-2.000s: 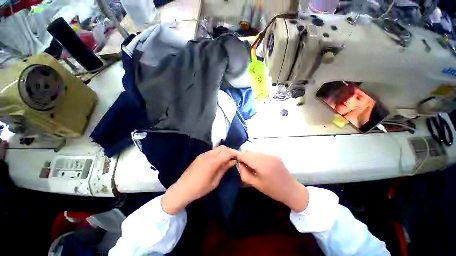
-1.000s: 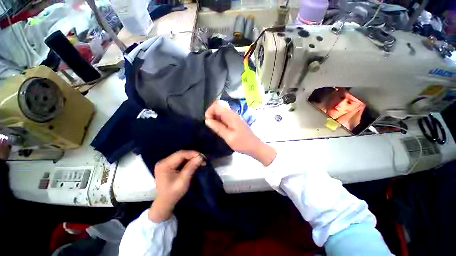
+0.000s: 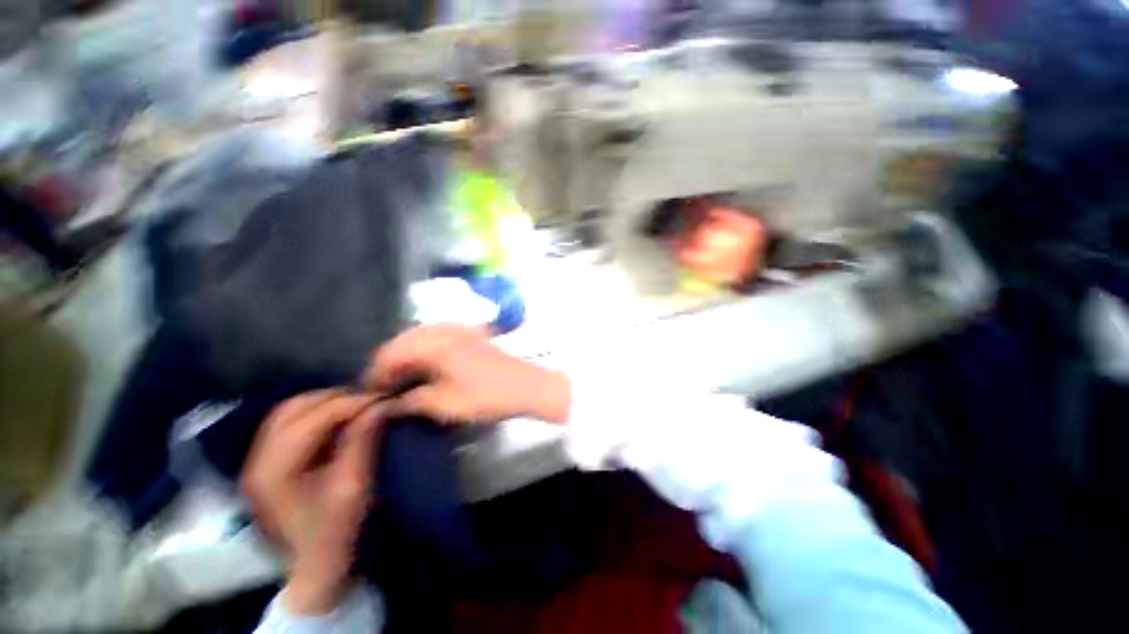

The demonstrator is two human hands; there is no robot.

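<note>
The frame is strongly blurred. The garment [image 3: 297,273], dark grey and navy with a pale part, lies on the machine table and hangs over its front edge. My left hand [image 3: 316,477] and my right hand [image 3: 464,375] meet at the garment's near part, fingertips close together, pinching the navy cloth between them. The exact edge held is too blurred to tell. The cream-white sewing machine [image 3: 768,136] stands to the right of the garment, with a lime green tag [image 3: 487,217] at its head.
A smartphone [image 3: 722,244] with an orange-red screen lies under the machine arm. A yellowish machine [image 3: 35,403] is cut off at the left edge. The white table's front edge [image 3: 792,353] runs to the right. Blurred dark cloth is at the far right.
The view has turned right, shifting the scene left and blurring it. My hands, apart one second ago, are now together at the navy cloth.
</note>
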